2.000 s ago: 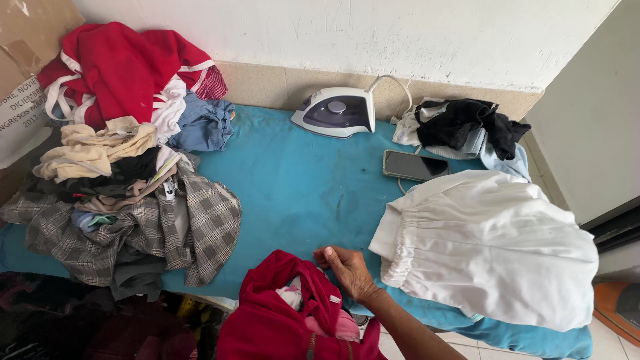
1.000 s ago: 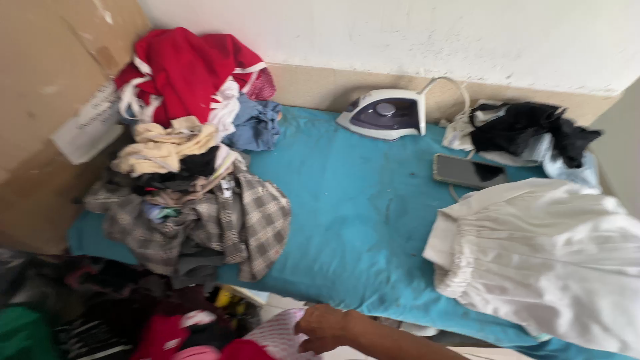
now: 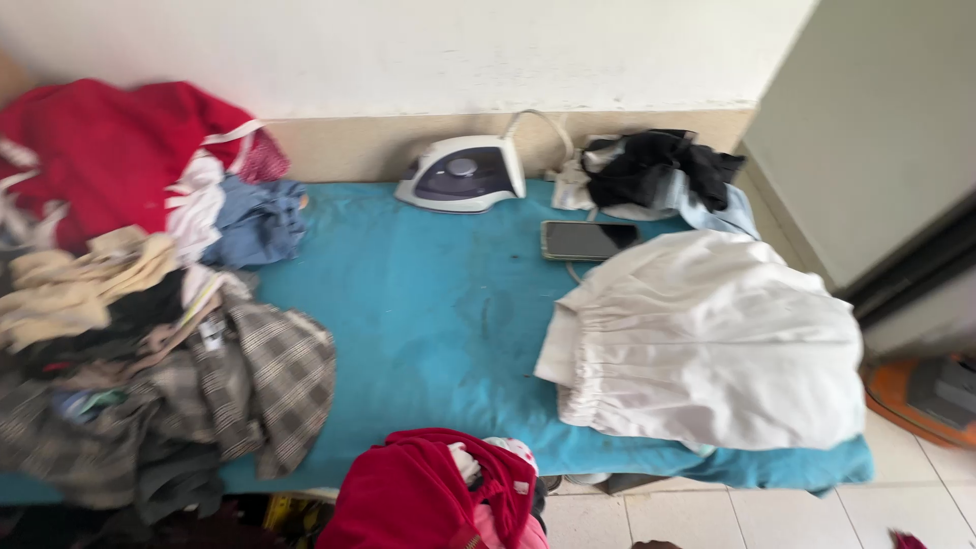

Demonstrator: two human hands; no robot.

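Observation:
A bundle of red cloth point(image 3: 419, 488), with pink and white pieces inside it, stands at the near edge of the blue-covered table point(image 3: 412, 343). A small dark brown shape shows at the bottom edge, right of the bundle; whether it is part of a hand cannot be told. Neither of my hands is plainly in view. A white garment with a gathered elastic waist point(image 3: 709, 343) lies spread over the table's right side. Near the wall rests a white and purple clothes iron point(image 3: 465, 175), tilted on the cloth. In front and right of it lies a mobile phone point(image 3: 587, 241).
Piled at the left are a red garment point(image 3: 114, 152), blue cloth point(image 3: 258, 221), beige cloth point(image 3: 84, 286) and a grey plaid garment point(image 3: 282, 374). Black cloth point(image 3: 656, 168) lies at the back right, by the iron's cord. An orange and grey object point(image 3: 923, 396) stands on the tiled floor.
A hand and forearm seen in both earlier frames, first touching the red bundle and then at the bottom among other clothes, are no longer plainly visible. The view has shifted.

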